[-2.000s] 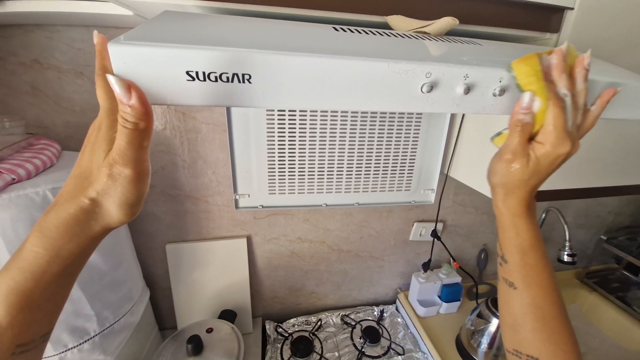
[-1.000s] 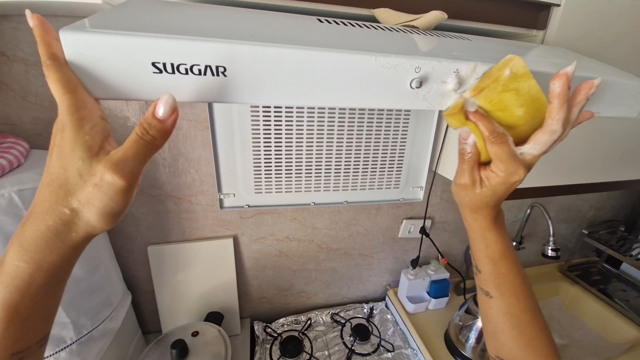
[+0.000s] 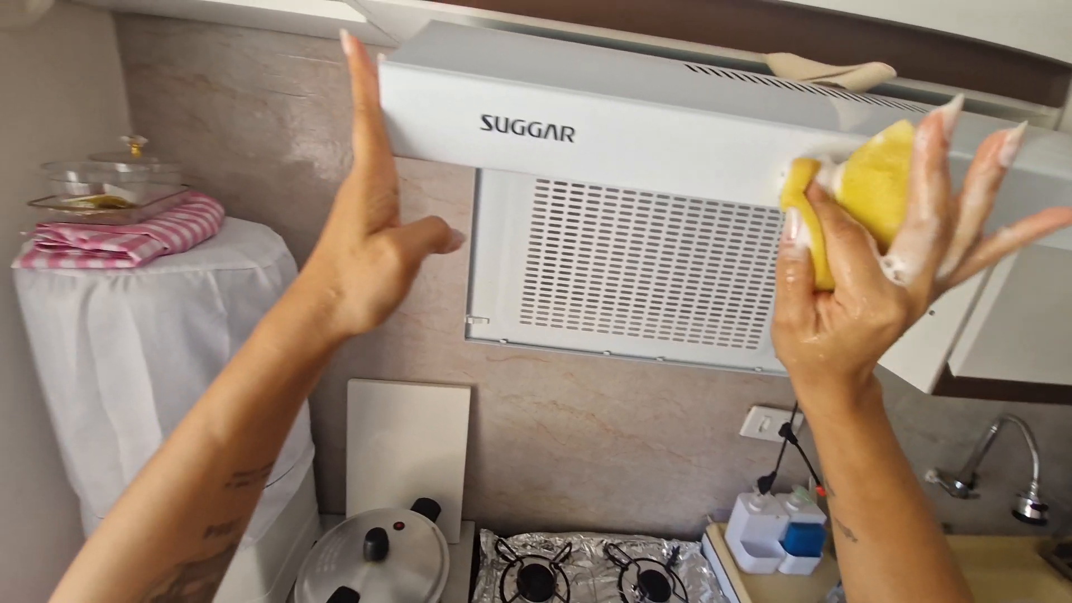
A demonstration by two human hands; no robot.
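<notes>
A white Suggar range hood spans the upper view, its perforated filter panel below the front. My left hand is at the hood's left end, fingers up along that edge, holding nothing. Foam wets my right hand, which pinches a folded yellow sponge cloth against the right part of the hood's front face. The hood's knobs are hidden behind the cloth and hand. On top of the hood, near the slotted vent, lies a beige cloth.
Below are a foil-lined gas cooktop and a lidded metal pot. A white dispenser and faucet are at right. At left, a white-covered appliance bears a pink checked cloth and glass dishes.
The yellow cloth in my right hand has moved left along the hood's front, from beyond the knobs to over them. Foam appeared around the knobs. The view has shifted.
</notes>
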